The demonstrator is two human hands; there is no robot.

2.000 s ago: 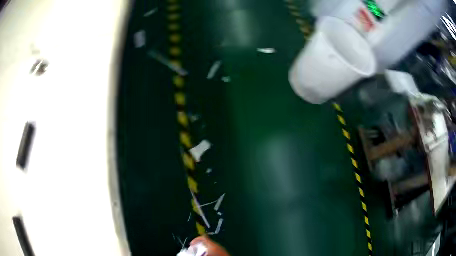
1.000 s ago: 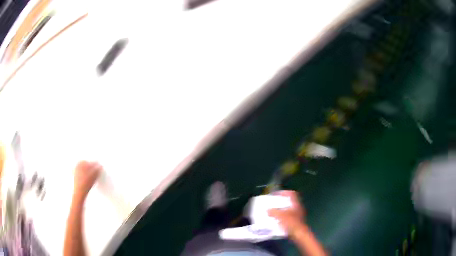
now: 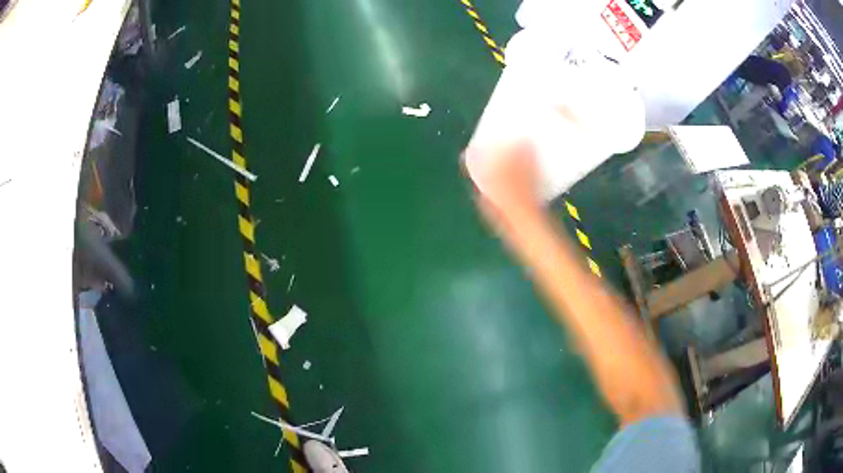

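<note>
My right hand (image 3: 507, 175) is blurred, at the end of my outstretched arm, over the lower left part of a white round waste bin (image 3: 592, 152). White shapes around the hand and the bin merge, so I cannot tell whether the hand holds scraps, touches the bin or is only in front of it. My left hand is not in view.
A white table edge (image 3: 81, 231) runs down the left. White scraps (image 3: 289, 326) lie on the green floor near yellow-black tape (image 3: 246, 228). A shoe (image 3: 323, 455) is at the bottom. A wooden-edged workbench (image 3: 797, 342) stands at the right.
The view has swung from the table back to the aisle and bin. My right hand, low with white paper a second ago, is now extended up to the bin. My left hand has left view.
</note>
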